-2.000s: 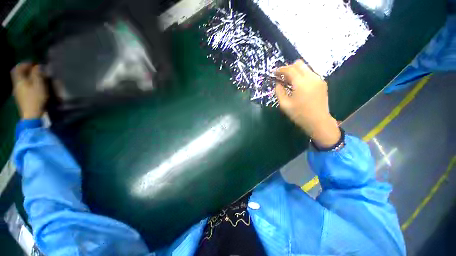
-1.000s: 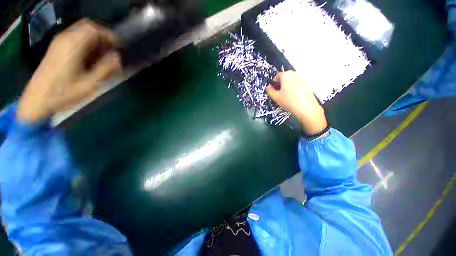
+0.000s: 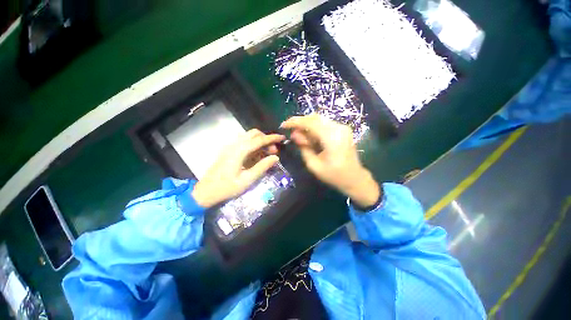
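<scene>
An open flat unit with a silvery-white rectangle (image 3: pixel 203 139) lies in a black fixture tray (image 3: pixel 147 142) in front of me. Its circuit board (image 3: pixel 249 207), with a small teal patch, is at the near end. My left hand (image 3: pixel 236 170) is over the unit, fingers bent, partly covering the silvery area. My right hand (image 3: pixel 333 155) is at the tray's right side, thumb and finger pinched on a tiny pale strip (image 3: pixel 287 141). The fingertips of both hands nearly meet there; whether the left also grips the strip cannot be told.
A loose pile of small strips (image 3: pixel 316 87) lies beyond my right hand, beside a black box of white strips (image 3: pixel 388 56). A clear bag (image 3: pixel 452 28) is past the box. A smartphone (image 3: pixel 50 226) lies left. A pale rail (image 3: pixel 125 99) runs behind the tray. Another person's blue sleeve is right.
The tray with the unit now lies on the green surface in front of me. My left hand has come down over it. My right hand has moved left from the strip pile.
</scene>
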